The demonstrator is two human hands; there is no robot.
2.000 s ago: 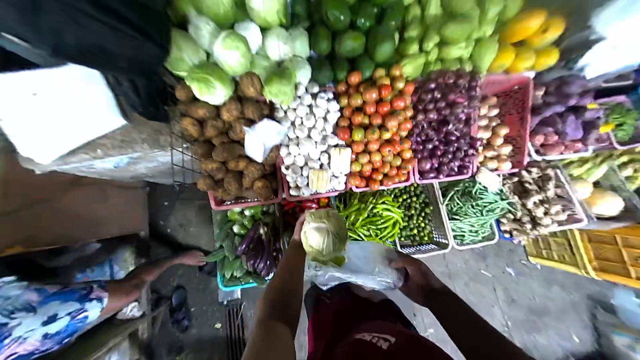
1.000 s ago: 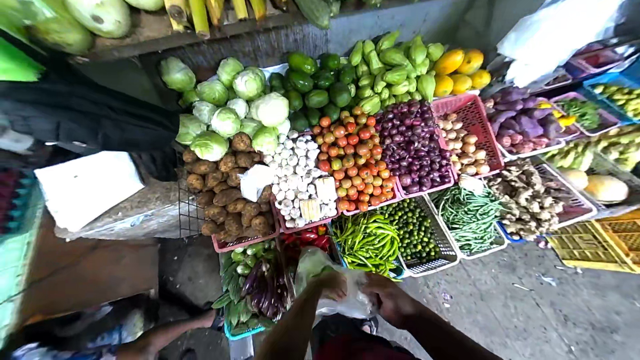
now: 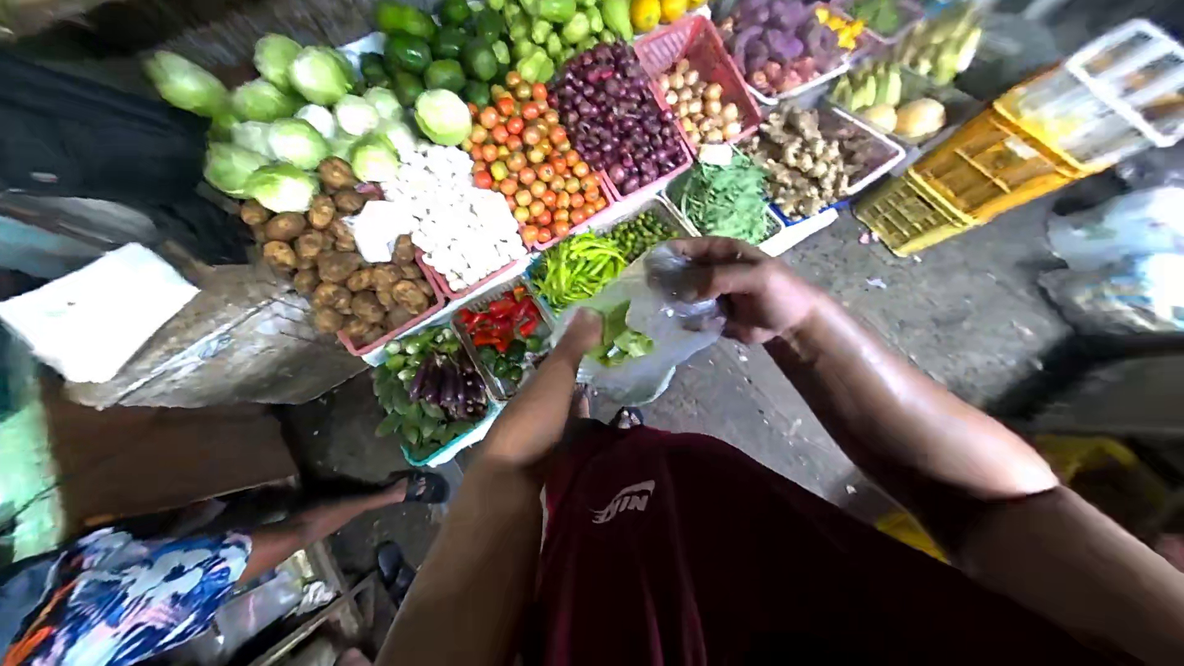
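Both hands are at a clear plastic bag (image 3: 638,370) in the middle of the head view. My right hand (image 3: 740,287) is closed on the bag's gathered upper part. My left hand (image 3: 578,338) is at the bag's left side, beside green leaves (image 3: 622,335) seen in or through the plastic; whether it grips them, the bag or both is unclear. Green chillies (image 3: 578,268) lie just beyond the bag, red chillies (image 3: 504,319) to its left. Farther back are tomatoes (image 3: 536,166), white garlic bulbs (image 3: 453,217) and a heap of cabbages (image 3: 296,143).
Potatoes (image 3: 338,277) and a basket of eggplants (image 3: 449,384) stand left. Red onions (image 3: 620,116), green beans (image 3: 731,199), ginger (image 3: 800,157) and yellow crates (image 3: 999,157) extend right. A person's sandalled foot (image 3: 425,487) is at lower left. A white sheet (image 3: 97,310) lies on a block.
Two seconds ago my left hand held a pale green cabbage beside the bag; now it is at the bag's side with leaves showing. The view has shifted.
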